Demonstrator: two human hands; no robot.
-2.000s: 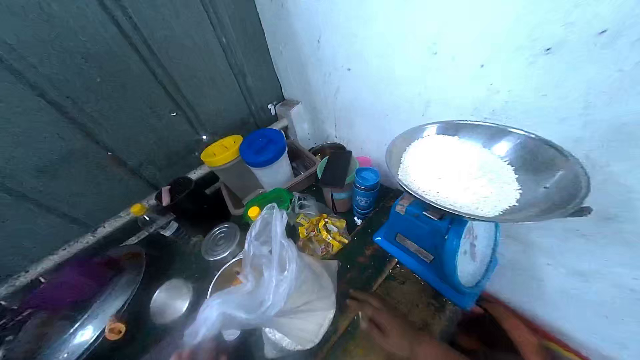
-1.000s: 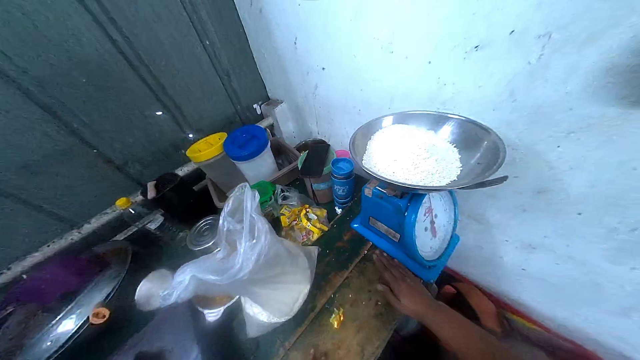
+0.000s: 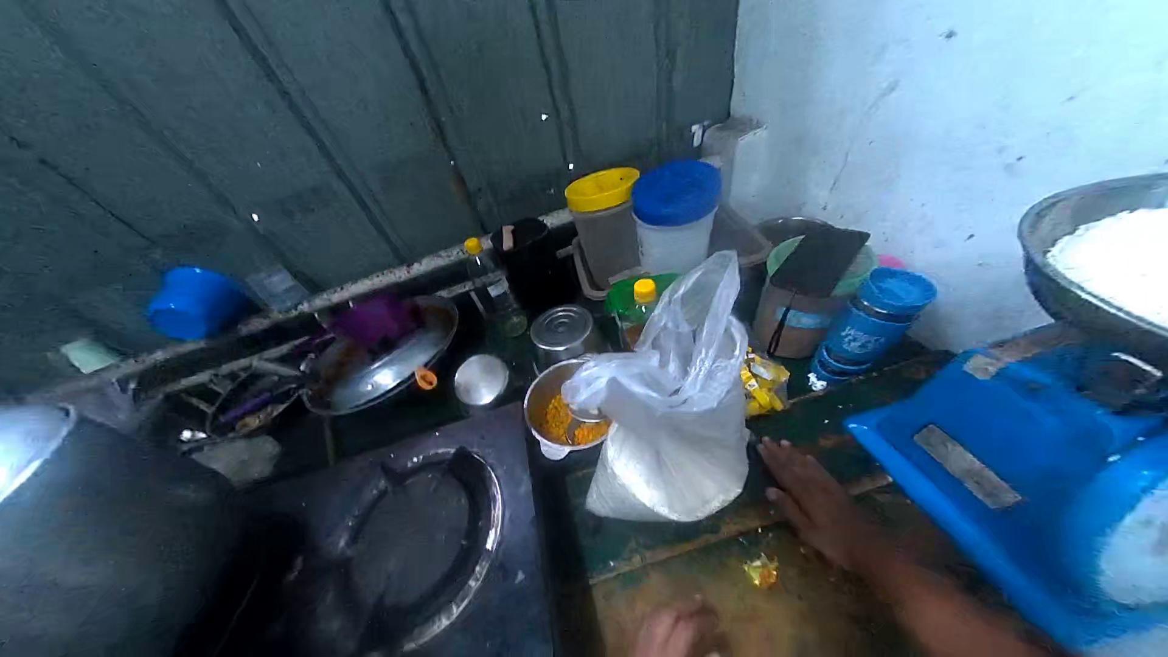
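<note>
A knotted clear plastic bag [image 3: 680,447] of white grains, likely rice, stands on the wooden table. Just right of it my right hand [image 3: 812,497] lies on the tabletop with fingers apart and nothing held. At the bottom edge my left hand [image 3: 677,630] is partly in view, blurred, its fingers curled; whether it holds anything does not show. A crumpled yellow wrapper [image 3: 761,571] lies between the hands. On the far right stands a blue dial scale [image 3: 967,456], its metal pan [image 3: 1049,219] holding white rice. Behind the bag's left side sits a metal bowl [image 3: 540,401] with orange-yellow food.
A gas stove [image 3: 411,538] is at the left front, beside a large dark pot [image 3: 109,538]. Behind stand a lidded pan [image 3: 392,370], a yellow-lidded container [image 3: 607,228], a blue-lidded container [image 3: 675,219], a blue canister [image 3: 862,324] and yellow packets [image 3: 765,383].
The view has swung left, bringing the stove and large pot into sight. My right hand has moved from the scale's base toward the bag.
</note>
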